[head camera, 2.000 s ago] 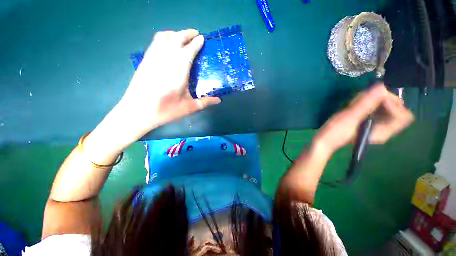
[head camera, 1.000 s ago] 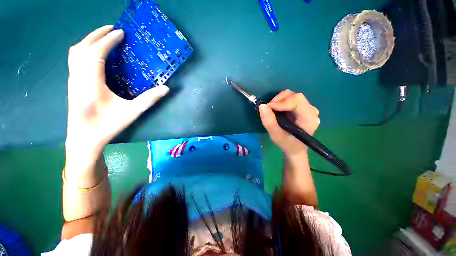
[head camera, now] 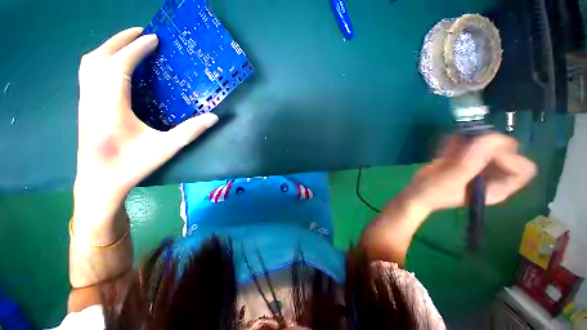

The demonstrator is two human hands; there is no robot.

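The blue circuit board panel [head camera: 193, 64] lies tilted at the upper left, with its flat side with white print facing up. My left hand [head camera: 122, 116] grips its left and lower edges between fingers and thumb. My right hand [head camera: 483, 164], blurred, holds the black-handled soldering iron [head camera: 475, 209] at the right. The iron's metal end is blurred and points up at the lower rim of the round dish [head camera: 499, 55], which has a pale crusty rim and a silvery inside. Whether the tip touches the dish cannot be told.
A blue tool handle [head camera: 342, 18] lies at the top edge of the green-teal mat [head camera: 309, 97]. A black object stands at the far right behind the dish. The iron's cord hangs below the bench edge. Yellow and red boxes [head camera: 544, 242] are at the lower right.
Over the last second my right hand and the iron have moved right, from the mat's middle to the dish. Since the first frame, the board has moved left and turned in my left hand.
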